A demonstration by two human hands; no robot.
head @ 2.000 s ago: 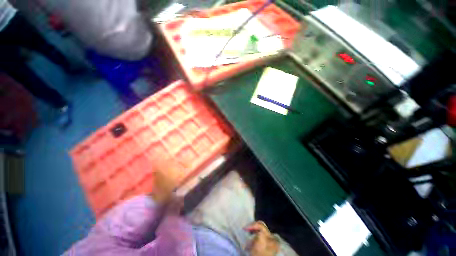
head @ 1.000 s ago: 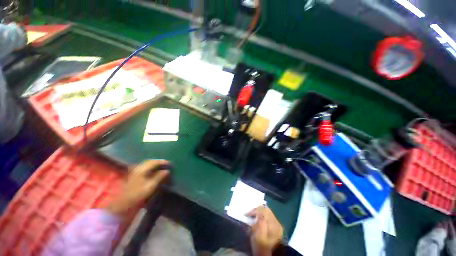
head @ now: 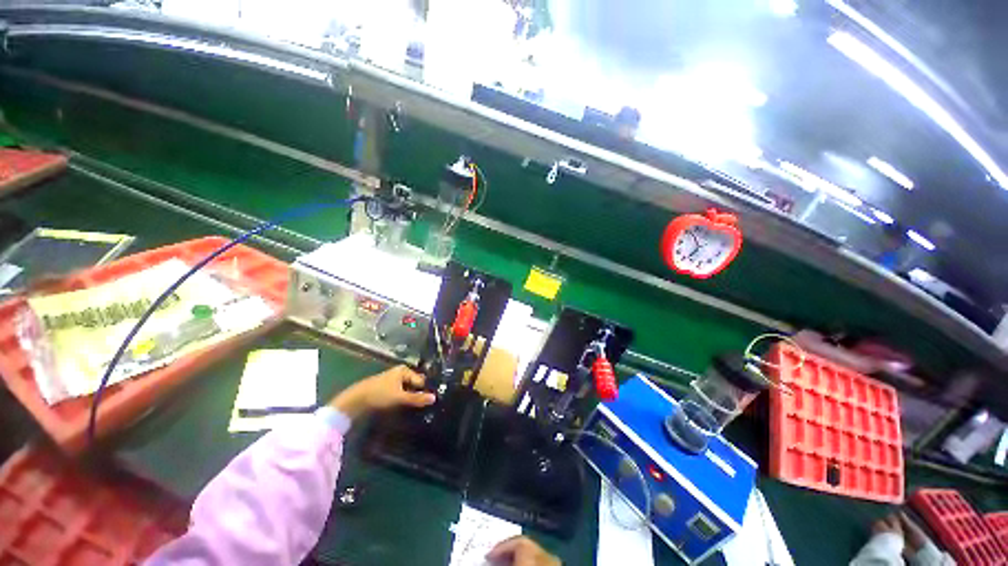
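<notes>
My left hand reaches in at the left hand-lever press. Its fingertips are at the front of the dark stand, below the red lever grip. Anything between them is lost against the black press. My right hand is cut off by the bottom edge, with fingers over the white paper sheet. Whether it pinches anything is not clear. The right press stands beside the left one, its red grip raised and untouched.
A grey-white control box and note pad are left of the presses. A blue control box bearing a clear jar is right. A compartment tray is propped beyond it. Another person's hands show lower right.
The view has swung up and right from the lower left tray. My left hand has moved from the bench's front edge, where it held a dark item, to the left press. My right hand is lower in view.
</notes>
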